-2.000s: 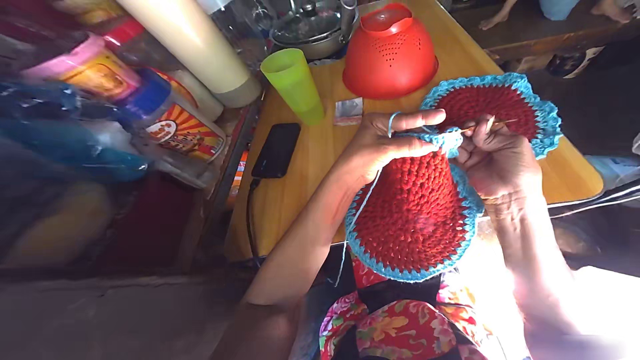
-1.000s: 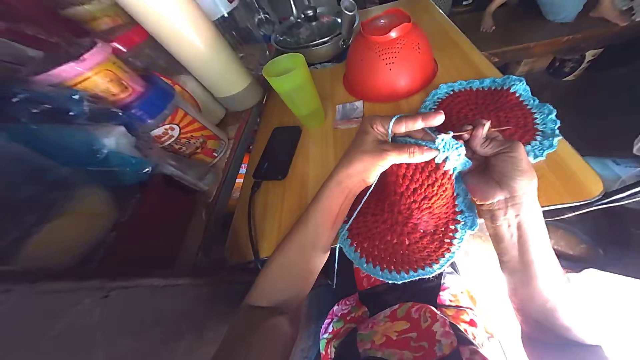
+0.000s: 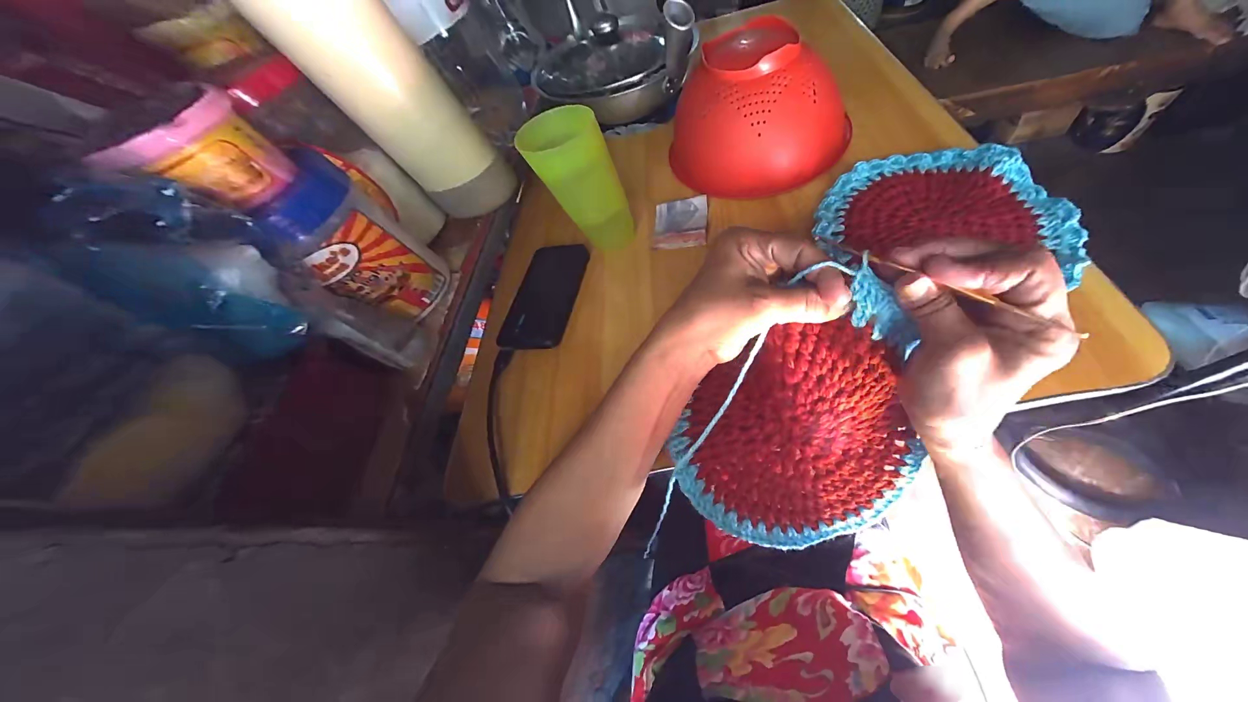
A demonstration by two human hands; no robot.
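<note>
My left hand point(image 3: 765, 288) pinches the blue edge of a red crocheted piece point(image 3: 814, 429), and blue yarn point(image 3: 717, 419) runs over its fingers and hangs down to the left. My right hand point(image 3: 985, 331) grips a thin crochet hook point(image 3: 975, 294), its tip at the blue stitches point(image 3: 873, 297) beside my left fingertips. The held piece hangs below both hands, over the table edge and above a floral cloth point(image 3: 790, 643). A second red crocheted piece with a ruffled blue border point(image 3: 946, 200) lies on the table behind my right hand.
On the wooden table point(image 3: 624, 370) are a red colander point(image 3: 760, 117) upside down, a green cup point(image 3: 580, 175), a small packet point(image 3: 681, 222), a phone point(image 3: 544, 295) with a cable and a lidded pan point(image 3: 609, 73). Jars point(image 3: 361, 263) stand left. Another person's hand point(image 3: 939, 51) is beyond the table.
The hook in my right hand has changed its angle and now slants down to the right. The held crocheted piece has shifted and turned slightly below my hands.
</note>
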